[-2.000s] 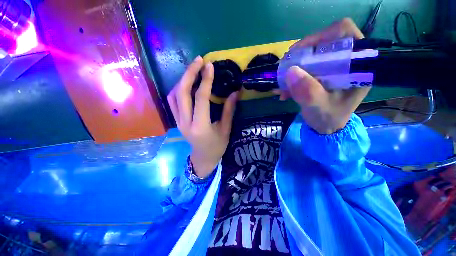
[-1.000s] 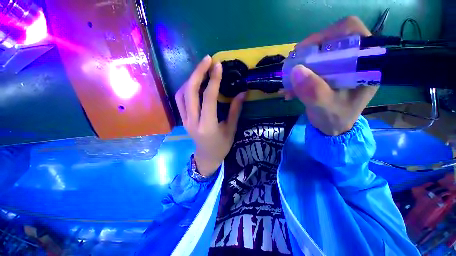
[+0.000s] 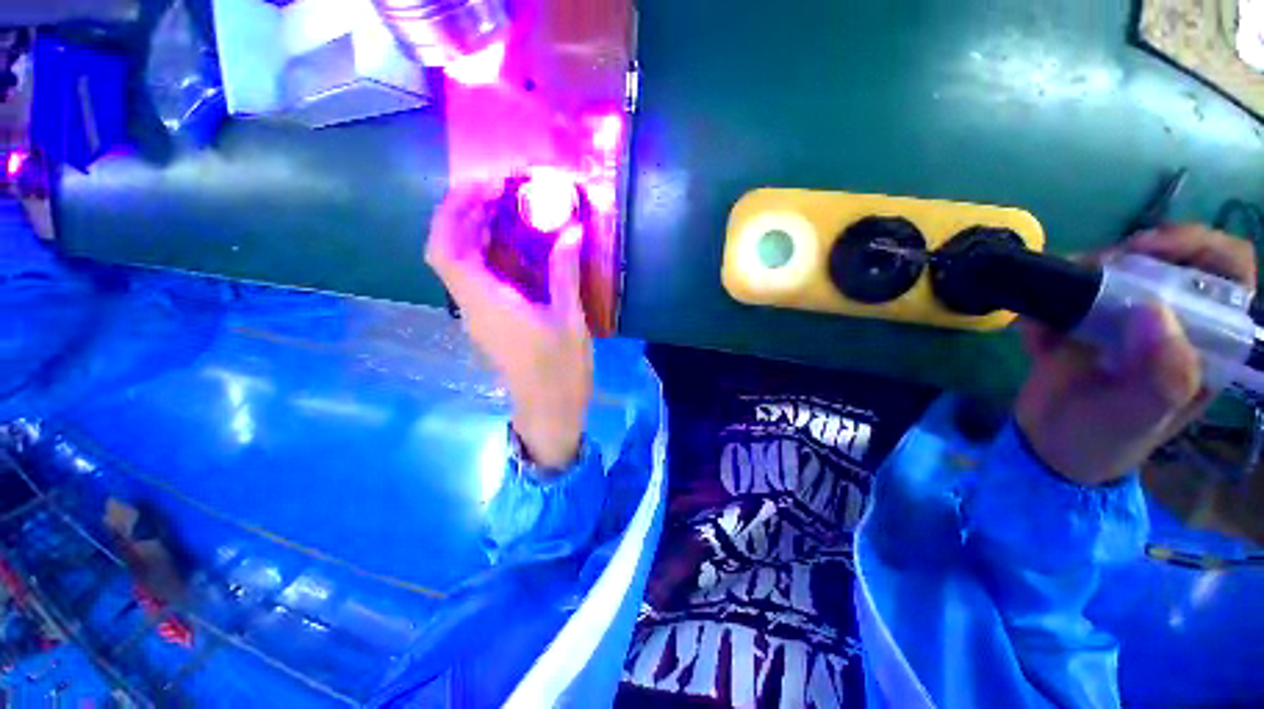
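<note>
My left hand (image 3: 520,298) holds a round black part (image 3: 516,249) over the orange-brown board (image 3: 604,277), in the violet glow. My right hand (image 3: 1123,367) grips the glue syringe (image 3: 1178,308), whose dark front end points left over the yellow fixture (image 3: 818,302). The fixture lies on the green mat. Its left seat (image 3: 775,249) is pale, without a part. A black part (image 3: 879,259) sits in the middle seat and another (image 3: 976,267) in the right seat, partly covered by the syringe. The thin needle tip is near the middle part.
The silver lamp head (image 3: 444,25) hangs over the board at the top. A white carton (image 3: 312,63) and a clear bluish bag (image 3: 185,69) stand left of it. A dark pointed tool (image 3: 1162,201) lies behind my right hand. Cardboard (image 3: 1206,42) is at the upper right.
My left hand has left the fixture with the left black part and moved left to the board under the lamp. The view has shifted left. My right hand still holds the syringe.
</note>
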